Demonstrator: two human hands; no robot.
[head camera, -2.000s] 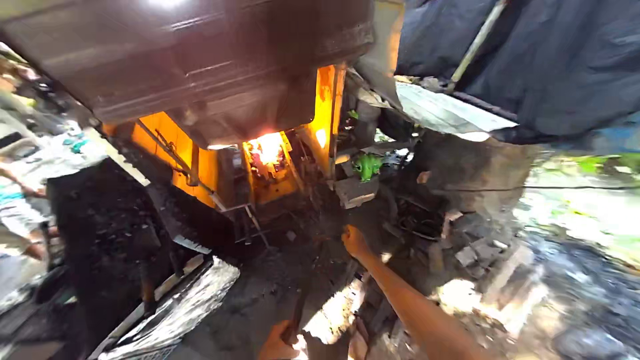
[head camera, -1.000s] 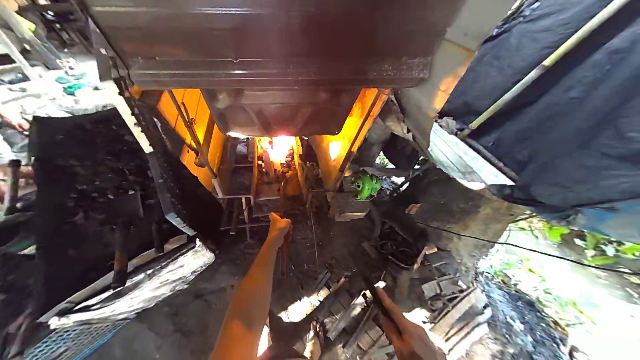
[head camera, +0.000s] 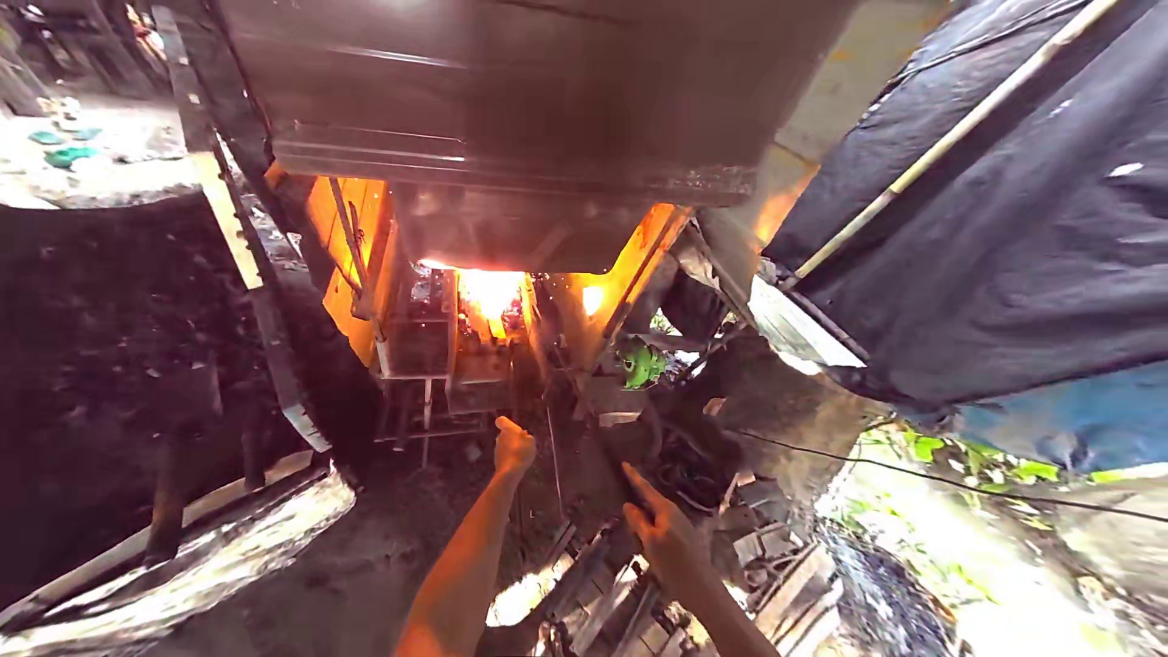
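Note:
My left hand (head camera: 516, 447) is closed in a fist below the mouth of a glowing furnace. A thin dark rod (head camera: 514, 374) runs from near this hand toward the bright fire (head camera: 493, 297); its hold on the rod is not fully clear. Lower and to the right, my right hand (head camera: 659, 522) grips a long dark bar or stick (head camera: 598, 438), the index finger laid along it. That bar slants up and left toward the furnace front. A large brown metal hood (head camera: 511, 109) hangs over the fire, between orange-lit side panels (head camera: 358, 246).
Split wood pieces (head camera: 607, 607) lie beneath my right hand, with more rubble to the right. A dark sheet (head camera: 1022, 219) and a pale pole (head camera: 949, 137) hang at the right. A thin cable (head camera: 922, 470) crosses there. A black panel (head camera: 100, 365) stands at the left.
My left hand has come forward from the bottom of the view since the oldest frame. Since one second ago, my right hand has moved forward and toward my left hand, still with the dark bar.

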